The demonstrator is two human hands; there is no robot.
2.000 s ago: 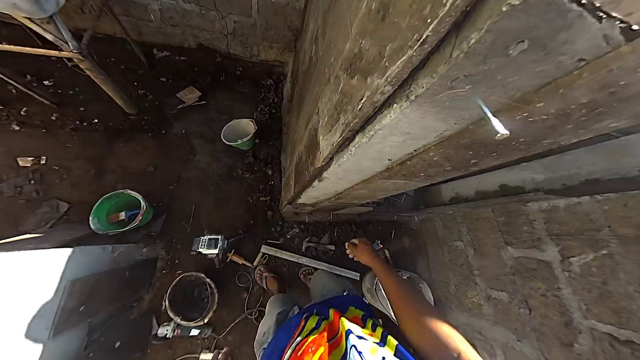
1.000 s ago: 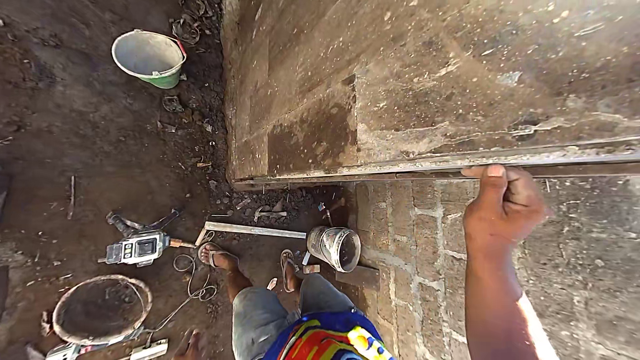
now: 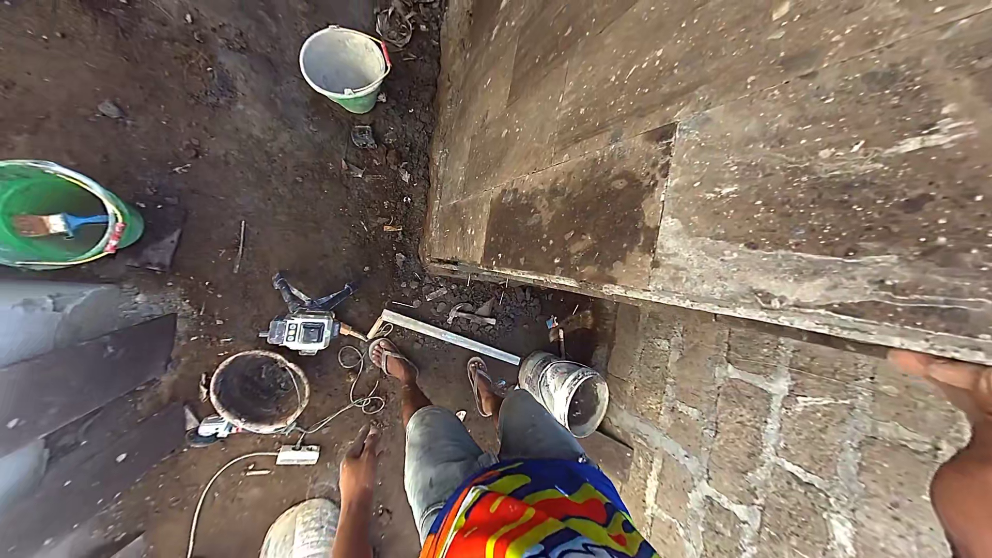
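My left hand (image 3: 360,463) hangs low beside my left leg, fingers loosely extended, with nothing seen in it. Near it are a white power strip (image 3: 297,455) and a round, dirty rubber bucket (image 3: 258,390). My right hand (image 3: 949,380) is at the right edge, touching the lower edge of the stone-tiled wall face (image 3: 573,225) where it overhangs rough masonry; its fingers are partly hidden there. A mortar-smeared bucket (image 3: 564,393) lies tilted by my right leg. A metal carpenter's square (image 3: 453,336) lies on the soil ahead of my sandalled feet.
A laser level (image 3: 308,332) on a small tripod stands ahead to the left. An angle grinder (image 3: 211,430) and a cable lie near the rubber bucket. A green bucket (image 3: 124,232) holds a brush (image 3: 62,225); another bucket (image 3: 346,70) stands farther off. A hammer (image 3: 471,314) lies by the wall.
My right hand, near the mortar-smeared bucket two seconds ago, has moved to the tiled wall's lower edge and then farther right. My left hand now shows more fully. The view has shifted greatly.
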